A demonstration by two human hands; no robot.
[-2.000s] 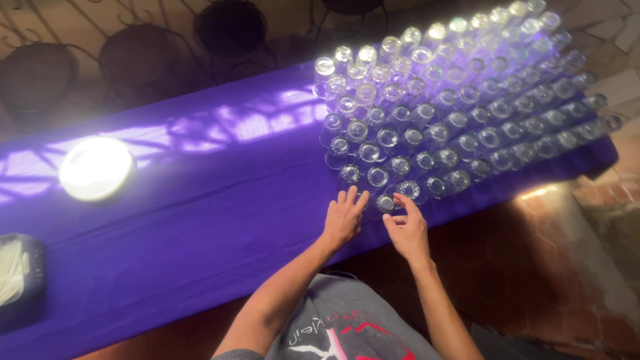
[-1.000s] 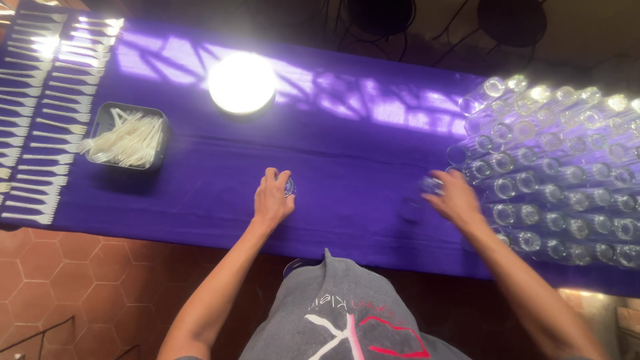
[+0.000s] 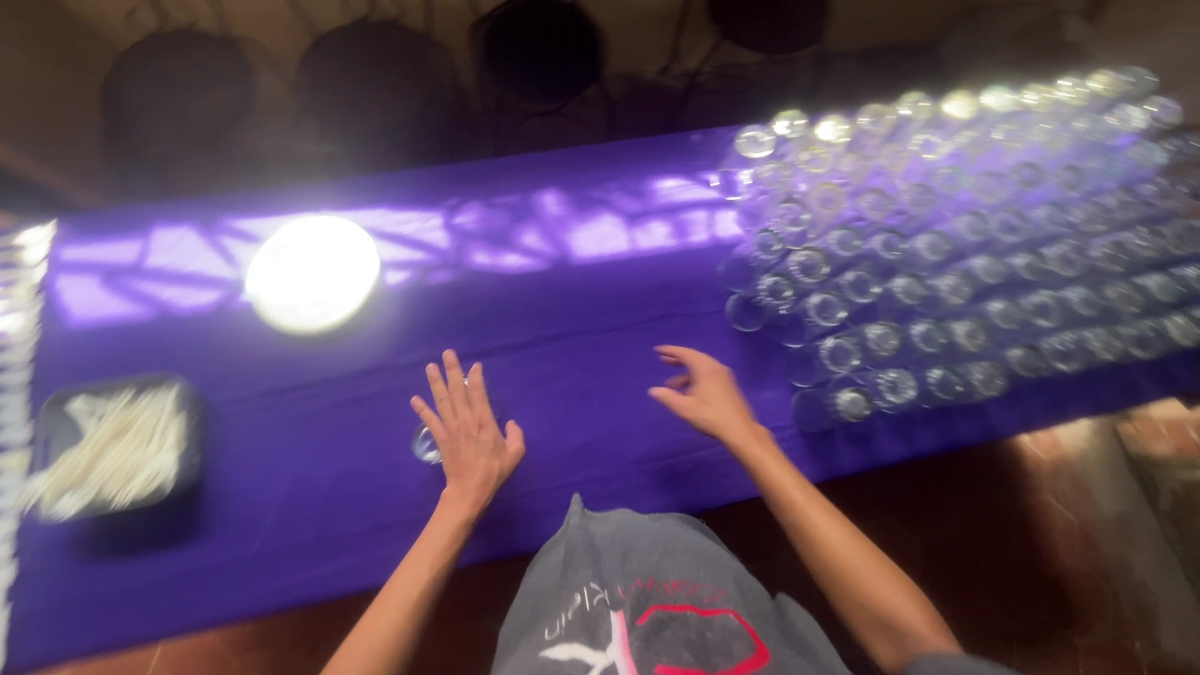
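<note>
My left hand (image 3: 469, 441) is spread flat over the purple tablecloth (image 3: 581, 375), fingers apart. At its left edge shows a clear glass (image 3: 427, 444), partly hidden by the hand; a glint between the fingertips may be another glass. To the right, my right hand (image 3: 698, 389) hovers above the cloth with thumb and fingers parted and nothing between them. Beyond it stand rows of clear glasses (image 3: 907, 289), packed close together across the table's right part. The nearest of them are a short way right of my right hand.
A bright white round object (image 3: 314, 275) lies toward the far side. On the left sits a dark tray (image 3: 192, 441) of pale, thin utensils (image 3: 127, 445), with a blurred row of white forks (image 3: 19, 328) at the cloth's left end. Dark round seats (image 3: 539, 47) stand behind the table.
A second ago my left hand was curled round a glass and my right hand held one near the rows; now both are open. Two seconds ago both hands were at the glass rows.
</note>
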